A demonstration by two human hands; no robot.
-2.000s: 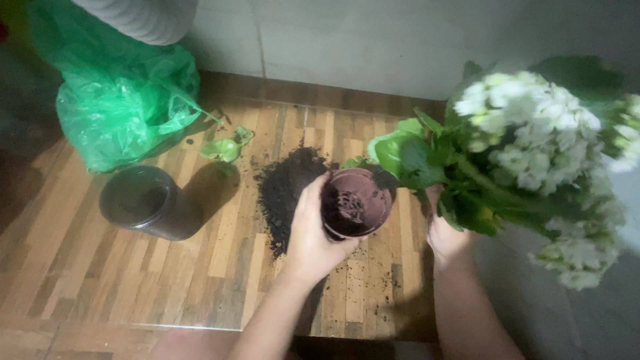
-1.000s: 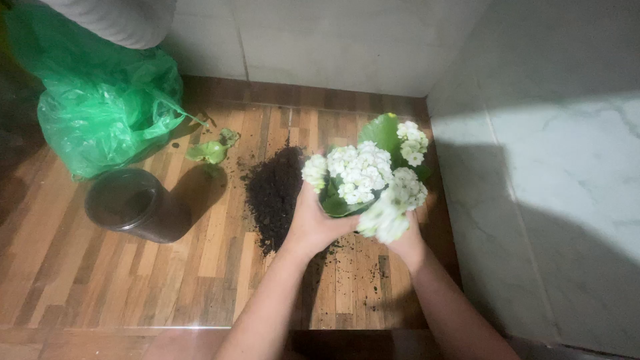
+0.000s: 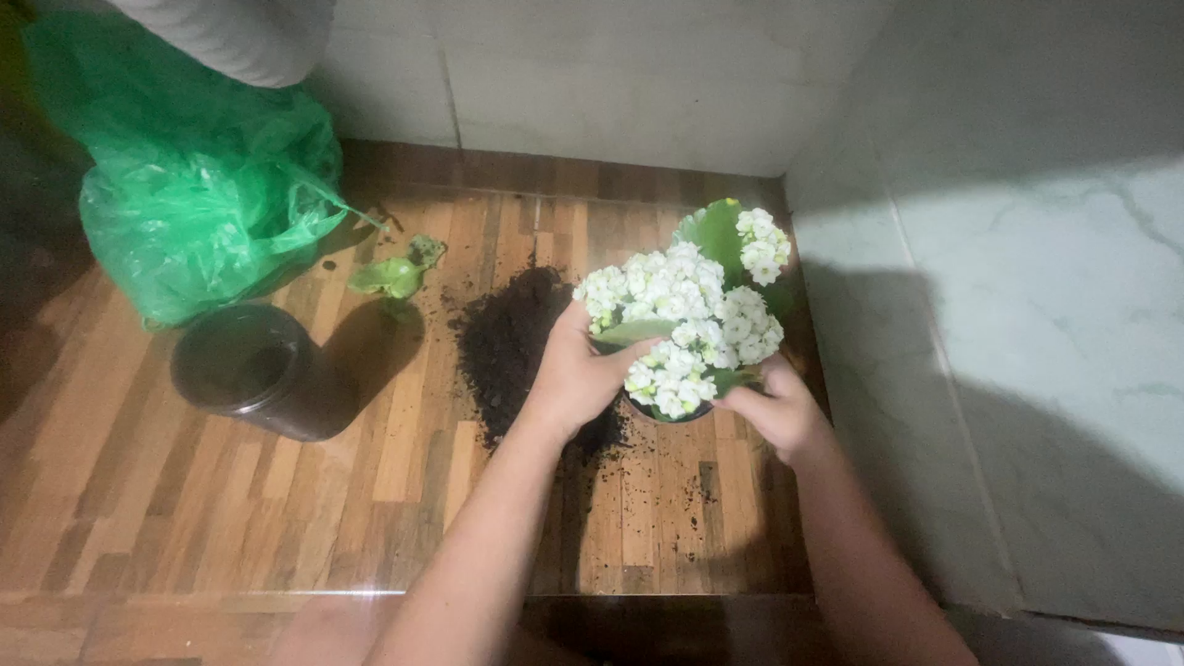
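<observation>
A potted plant with clusters of white double flowers point(image 3: 680, 287) and broad green leaves stands upright between my hands. Its small pot point(image 3: 671, 413) shows only as a rim under the blooms. My left hand point(image 3: 583, 370) grips the pot's left side, thumb over the rim beneath a leaf. On the right, my right hand point(image 3: 777, 407) has its thumb and fingers at the rim and lower leaves; its hold is partly hidden by foliage. A heap of dark potting soil point(image 3: 511, 347) lies beside my left hand, partly behind the wrist.
A dark, glossy empty-looking pot point(image 3: 319, 398) sits on the wood-strip surface point(image 3: 231, 499) at left. Behind it are a green plastic bag point(image 3: 213, 222) and loose leaves point(image 3: 393, 276). Tiled walls point(image 3: 629, 83) border the back and right. A white ribbed object point(image 3: 250, 37) hangs over the top left.
Two seconds ago my left hand held the brown pot apart from the flowering plant in my right hand. The plant is now upright in the pot, with both hands around it.
</observation>
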